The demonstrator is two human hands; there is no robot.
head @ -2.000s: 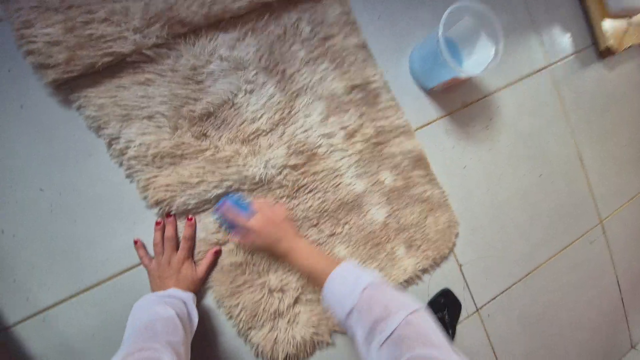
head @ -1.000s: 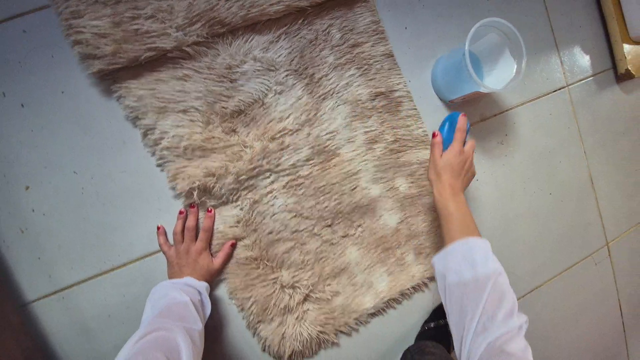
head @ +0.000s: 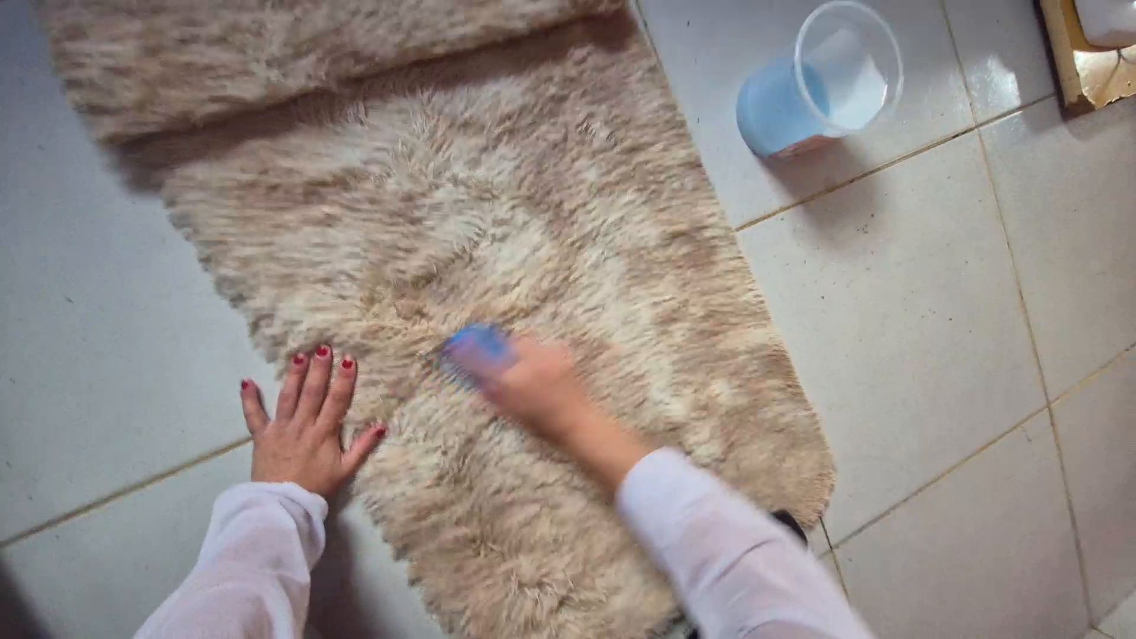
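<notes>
A beige shaggy rug [head: 550, 266] lies on the tiled floor, with a fold across its upper part. My right hand [head: 532, 377], blurred, grips a blue brush [head: 477, 353] against the pile near the rug's middle. My left hand [head: 306, 430] rests flat with fingers spread on the rug's left edge, holding nothing. Beyond the rug's right edge stands a clear plastic tub [head: 821, 84] with blue liquid in it.
White floor tiles [head: 914, 293] with brown grout lines surround the rug. A gold-edged object [head: 1069, 67] with a white item on it is at the top right corner. Something black [head: 788, 524] shows behind my right sleeve.
My right hand, with the blue brush, has moved from beside the tub at the rug's right edge back left onto the pile. My left hand stays on the left edge.
</notes>
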